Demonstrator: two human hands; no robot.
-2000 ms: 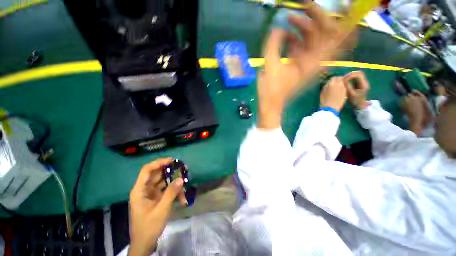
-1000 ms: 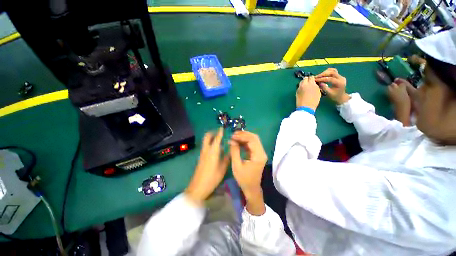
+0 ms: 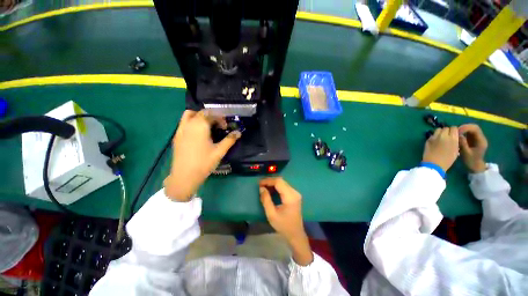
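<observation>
The black hand press [image 3: 275, 136] stands in front of me. A small dark device housing [image 3: 234, 125] with light spots lies at the fixture, just below the press head's silver edge [image 3: 231, 109]. My left hand [image 3: 197, 147] reaches into the press, its thumb and fingers on the housing, covering part of it. My right hand [image 3: 283, 211] is in front of the press's right corner, above the bench's front edge. Its thumb and forefinger tips are close together; whether they pinch something tiny cannot be told.
Two dark units [image 3: 337, 161] lie right of the press, below a blue parts bin [image 3: 319, 97] and scattered pale bits. A white equipment box [image 3: 69, 156] with a black hose stands left. A black blister tray [image 3: 81, 254] is lower left. Another person's hands [image 3: 444, 147] work at right.
The housing that lay on the bench in front of the press is now at the fixture under my left hand. My right hand has moved away from the two dark units toward the bench's front edge.
</observation>
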